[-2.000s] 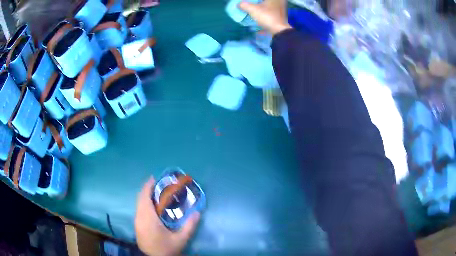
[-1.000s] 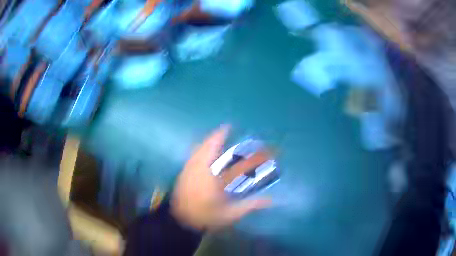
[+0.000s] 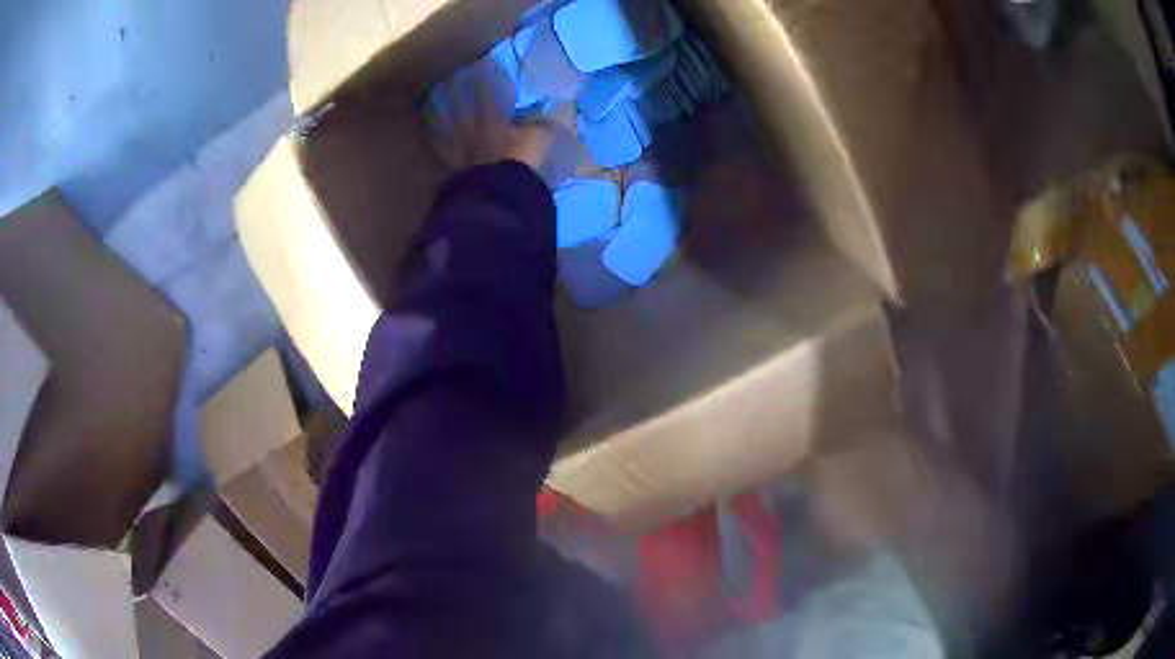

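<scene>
An open brown cardboard carton [image 3: 722,418] fills the middle of the view. Inside lie loose light-blue rounded-square covers [image 3: 640,234], several of them spread over its bottom. My left arm, in a dark sleeve, reaches from the bottom edge into the carton. My left hand [image 3: 522,139] is small, blurred and dim among the covers at the carton's far left part; its fingers are partly lost in shadow, so its grip cannot be told. My right hand is out of the picture.
Brown cardboard pieces or boxes [image 3: 103,373] stand at the left on a pale floor. A red object [image 3: 702,566] lies below the carton's near flap. An orange-yellow item with pale strips [image 3: 1115,258] is at the right edge.
The view has swung from the green bench to the carton. My left hand, earlier around a speaker unit, is now inside the carton without that unit visible. My right arm has left the picture.
</scene>
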